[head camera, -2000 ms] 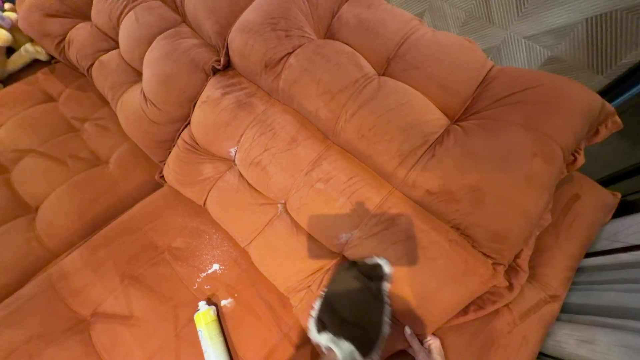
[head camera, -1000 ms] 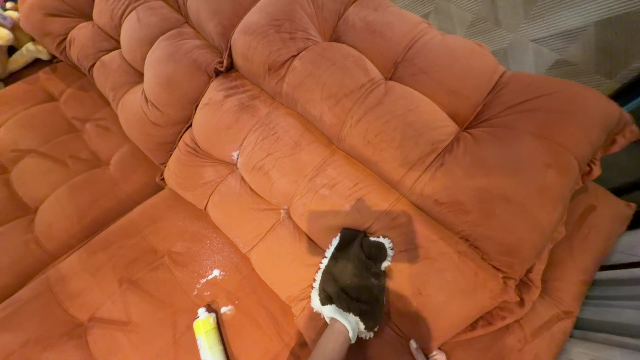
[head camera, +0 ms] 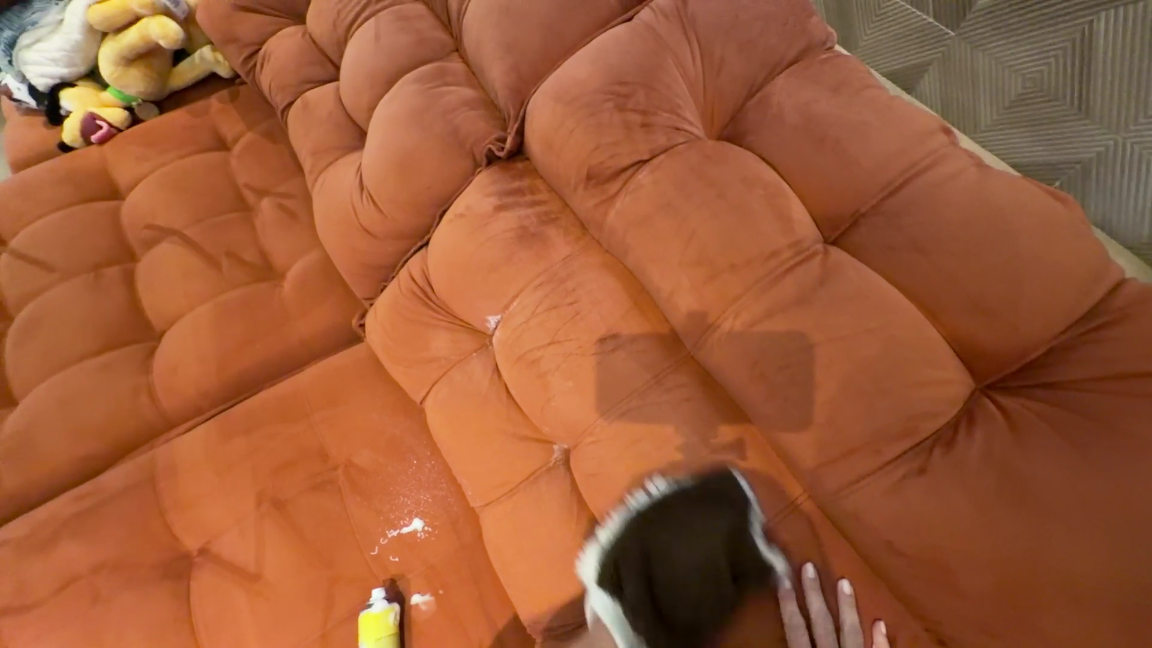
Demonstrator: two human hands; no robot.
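Observation:
A dark brown mitt with a fluffy white edge covers my left hand over the orange tufted cushion; it is blurred, and the fingers inside are hidden. My right hand is bare, just right of the mitt, its fingers apart and resting on the cushion, partly out of view. White foam lies in small patches on the lower orange seat, with white specks at two of the cushion's tufts. A bottle or can with a yellow body and white top lies near the foam, cut off by the bottom edge.
Plush toys, yellow and white, lie at the far left corner of the seating. Thick tufted back cushions rise along the right. Beyond them is a grey-brown surface with a geometric pattern. A shadow of a rectangular device falls on the cushions.
The mitt was sharp a second ago, with my left forearm showing below it; now it is blurred and lower in view. More of my right hand's fingers show. The view has shifted somewhat.

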